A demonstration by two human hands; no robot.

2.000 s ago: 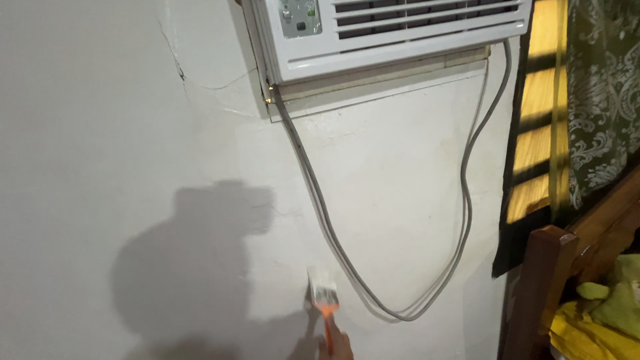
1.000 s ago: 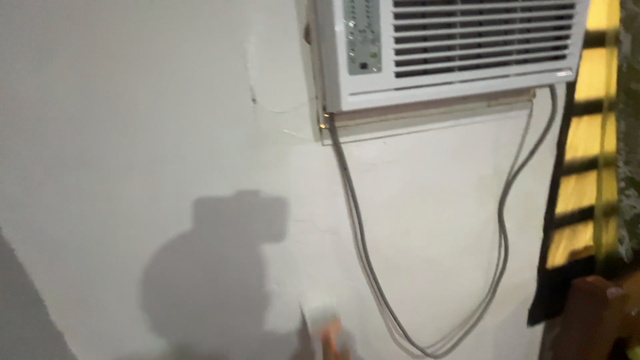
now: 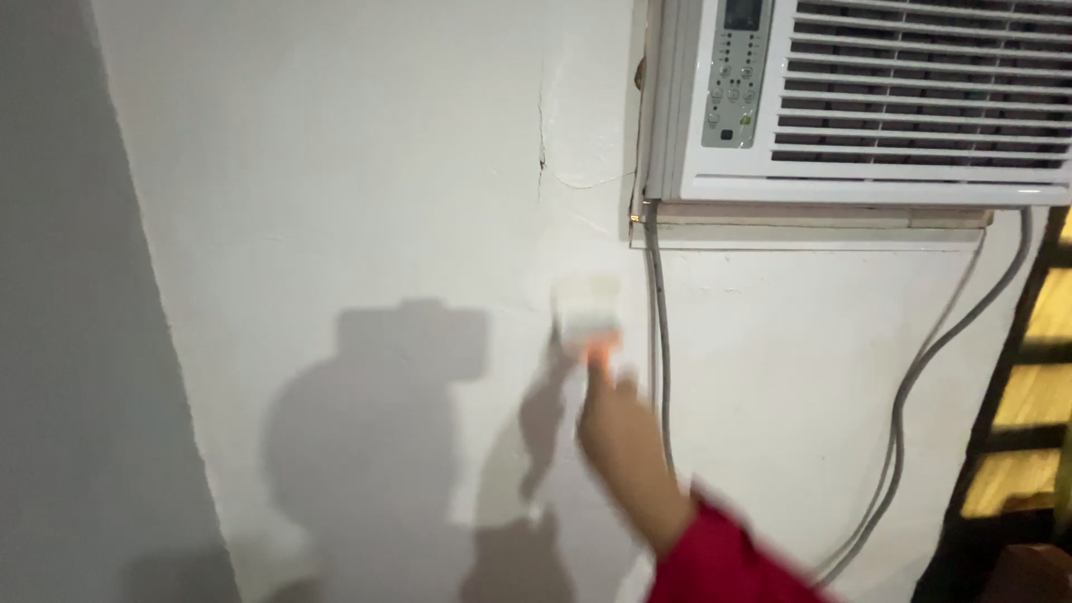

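My right hand (image 3: 620, 435), in a red sleeve, is closed around the orange handle of a flat paintbrush (image 3: 586, 314). The brush points upward, its pale bristles at the white wall (image 3: 335, 209), left of the grey power cord; blur hides whether they touch it. A thin crack (image 3: 542, 142) runs up the wall above the brush. My left hand is out of view.
A white window air conditioner (image 3: 837, 184) is set in the wall at the upper right. Its grey cord (image 3: 900, 402) hangs in a loop below. At the right edge is a dark-framed louvred window (image 3: 1030, 398). A grey wall surface (image 3: 84, 335) lies at the left.
My right hand has moved up the wall with the brush, from below the air conditioner's level to nearer its lower left corner. The view has shifted left.
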